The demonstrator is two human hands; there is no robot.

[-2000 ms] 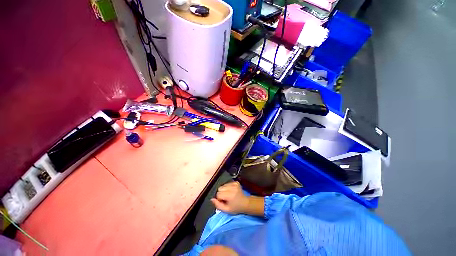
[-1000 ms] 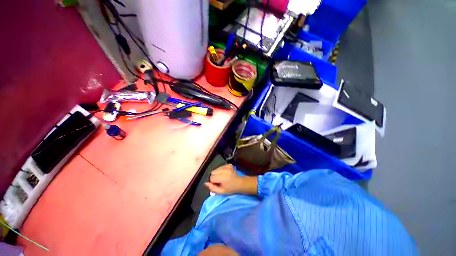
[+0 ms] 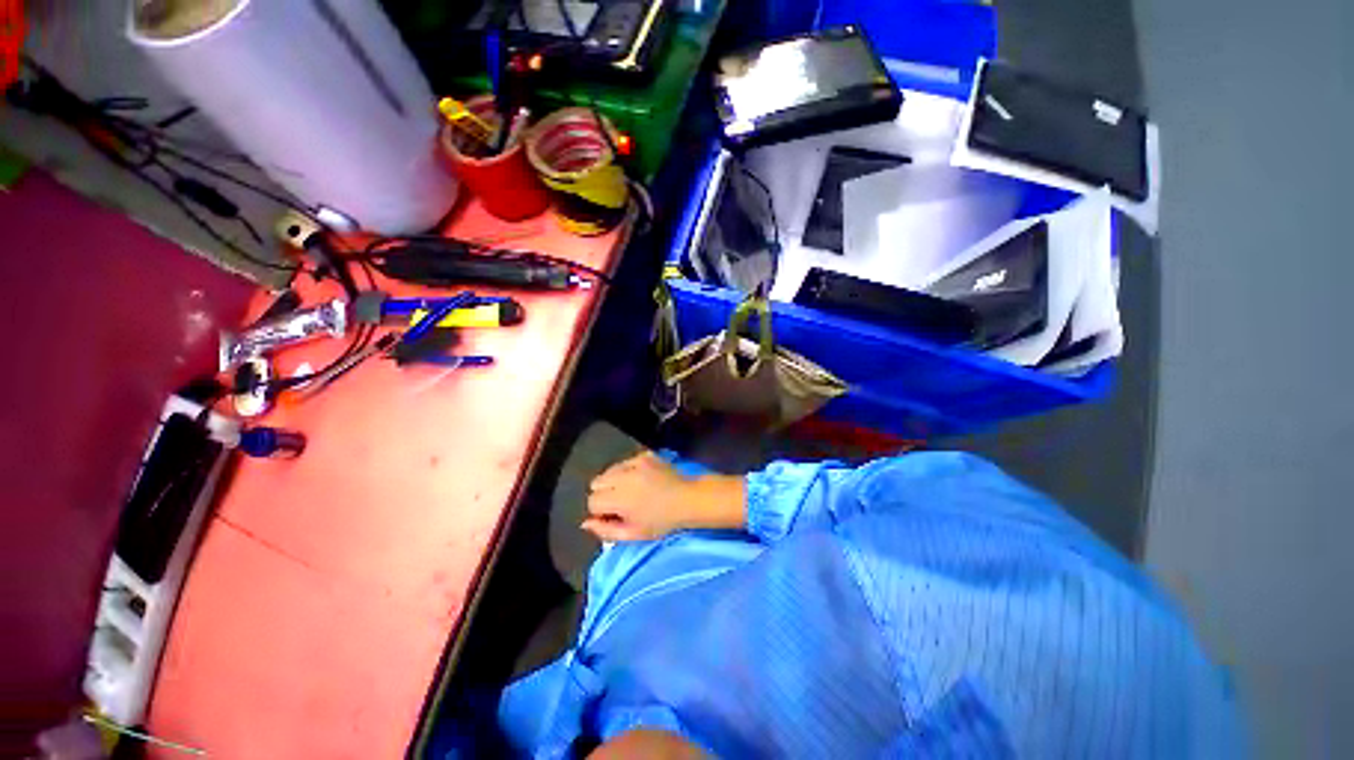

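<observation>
My right hand (image 3: 631, 499) rests on my lap in a blue sleeve (image 3: 795, 498), right of the bench edge. Its fingers are curled together and I see nothing in them. My left hand cannot be made out; a skin-coloured patch at the bottom edge is too cut off to identify. Small side cutters with blue handles (image 3: 431, 351) lie on the pink-red mat (image 3: 349, 520). A small dark-blue bottle (image 3: 272, 441) lies or stands near the power strip. A yellow and blue knife-like tool (image 3: 475, 315) and a black corded tool (image 3: 475, 267) lie behind the cutters.
A white power strip (image 3: 126, 653) bearing a black device (image 3: 167, 498) runs along the left. A white cylinder (image 3: 305, 112), red cup (image 3: 498, 181) and tape roll (image 3: 587, 193) stand at the back. A blue bin (image 3: 950, 383) holds tablets and sheets; an olive-brown bag (image 3: 757, 389) hangs beside it.
The view has turned to the right, so the bench things shift left and up and the bin shows larger. My right hand stays on my lap.
</observation>
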